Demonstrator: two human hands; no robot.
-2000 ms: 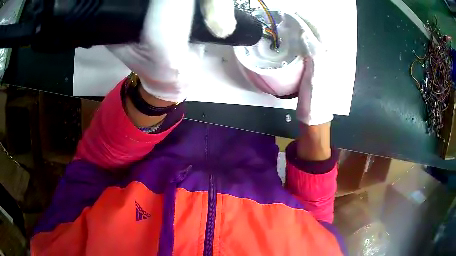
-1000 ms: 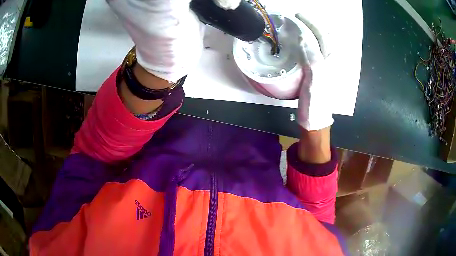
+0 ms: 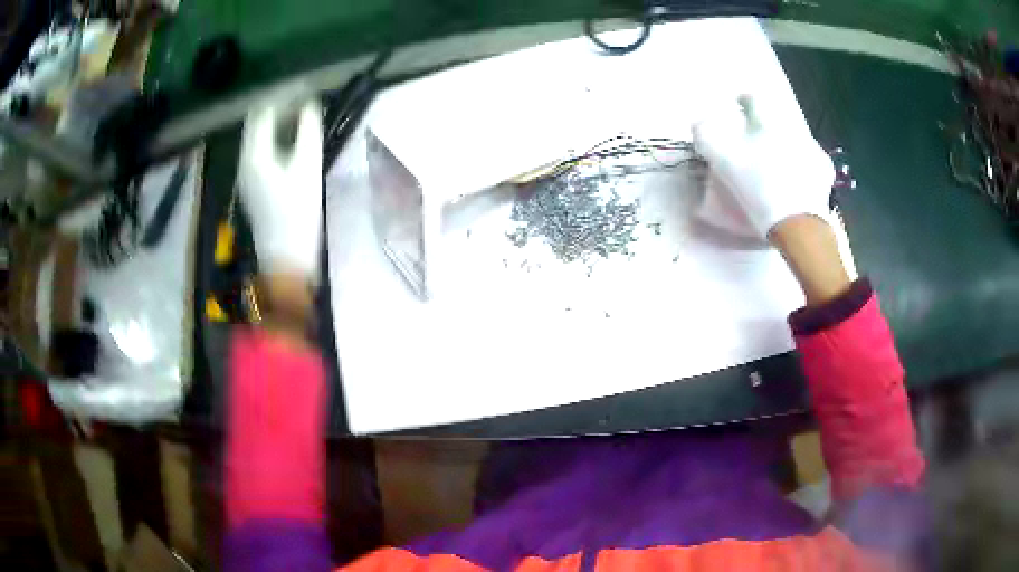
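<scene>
My left hand (image 3: 279, 184), in a white glove and motion-blurred, is over the dark bench just left of the white sheet (image 3: 536, 369); whether it holds anything cannot be told. My right hand (image 3: 771, 168), also gloved, grips a white round housing (image 3: 721, 218) at the sheet's right side and hides most of it. Thin leads (image 3: 631, 145) stretch left from it. A heap of small screws (image 3: 575, 218) lies mid-sheet. A white box-shaped piece (image 3: 400, 218) stands left of the screws. Dark, blurred shapes (image 3: 355, 106) lie beside my left hand.
Yellow-and-black items (image 3: 224, 242) lie on the bench by my left wrist. A shiny whitish liner (image 3: 134, 335) with dark parts is at the far left. A black cable loop (image 3: 620, 39) crosses the sheet's top edge. A wire heap (image 3: 989, 123) is at the far right.
The view has shifted, showing more bench to the left and the screws. My left hand has moved left, away from the housing, and the black screwdriver is no longer seen over it. My right hand stays at the housing.
</scene>
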